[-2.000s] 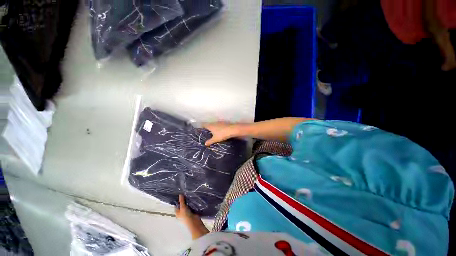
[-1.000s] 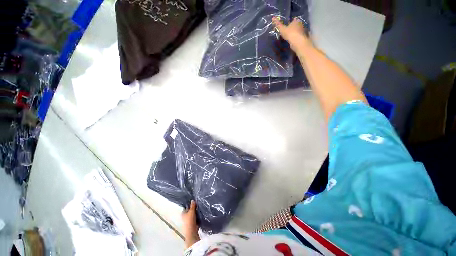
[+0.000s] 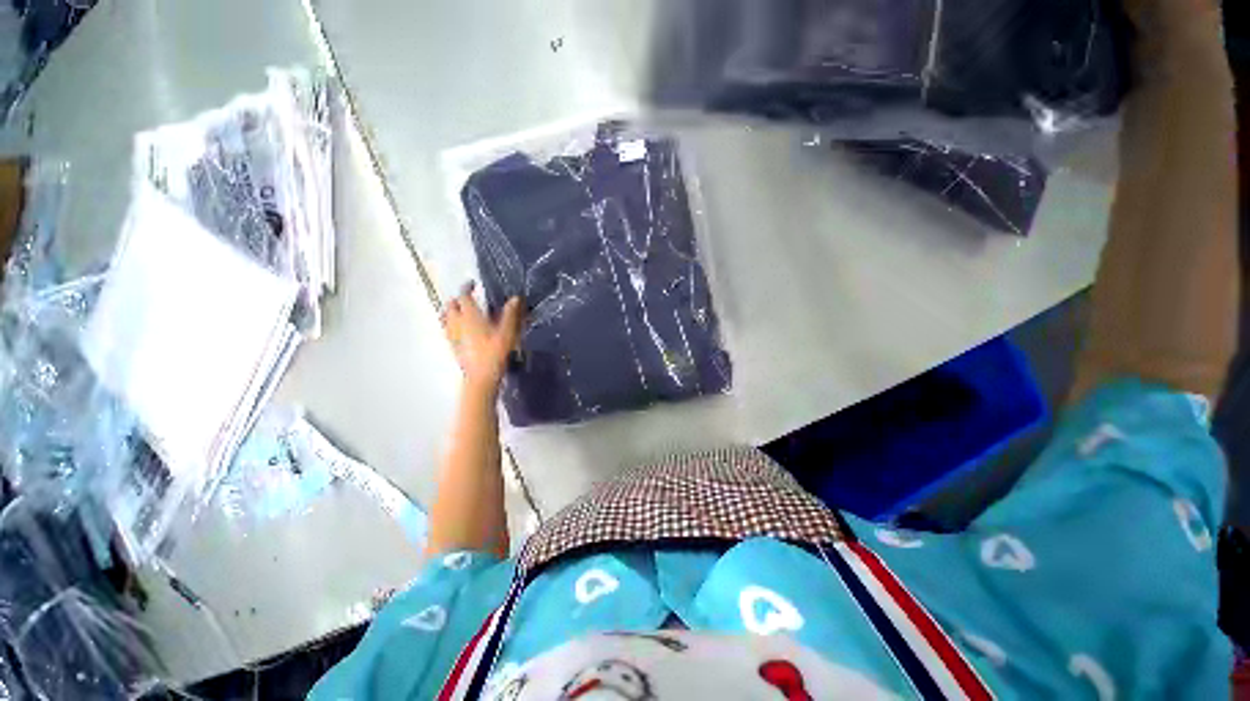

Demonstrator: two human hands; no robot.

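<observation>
A bagged dark garment (image 3: pixel 603 274) lies flat on the table in front of me, with a small white sticker near its top edge. My left hand (image 3: pixel 483 336) is at its left edge, thumb against the bag and fingers apart. A second bagged dark garment (image 3: pixel 877 62) at the upper right is blurred and cut off by the top edge. It lies over or above another bagged garment (image 3: pixel 966 178). My right forearm reaches up the right side beside the blurred bag; the right hand itself is not visible.
Pale table (image 3: pixel 398 62) with a seam running left of the bag. At the left are a pile of whitish polybags (image 3: pixel 192 329), a pale blue and white strip (image 3: pixel 363 477) and dark bagged items (image 3: pixel 62 603). A blue crate (image 3: pixel 987 411) is below the table edge at the right.
The view has turned and shifted left. The near bag now lies flatter and straighter. My left hand is at its left edge. The upper bag is blurred, and my right hand has gone out of sight.
</observation>
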